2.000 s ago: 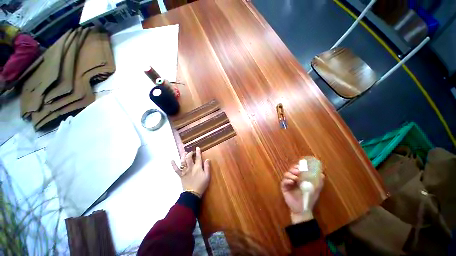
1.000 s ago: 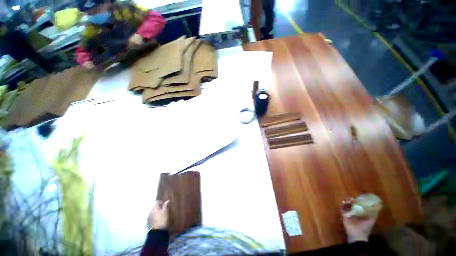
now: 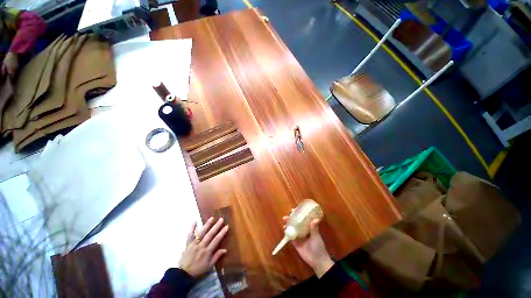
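My left hand [image 3: 202, 250] lies at the wood's near left edge, fingers spread, fingertips touching a dark brown strip [image 3: 230, 247] that lies lengthwise on the wood. My right hand [image 3: 314, 249] holds the translucent glue bottle [image 3: 305, 215] above the wood, its pale nozzle pointing down and left towards the strip. The nozzle tip is apart from the strip. Three more brown strips [image 3: 225, 163] lie in a row further up the wood. A stack of brown strips [image 3: 84, 272] is on the white surface at the lower left.
A tape roll [image 3: 159, 140], black thread cone [image 3: 176, 120] and thin spool [image 3: 161, 90] stand beyond the row. A small tool [image 3: 298, 138] lies on the wood. Brown panels [image 3: 61, 87] and a person's arm are far left. A chair [image 3: 362, 98] and green crate [image 3: 416, 169] are right.
My left hand has moved from the strip stack to the wood's edge, where a strip now lies under its fingertips. The bottle's nozzle now points down-left. The camera view has turned.
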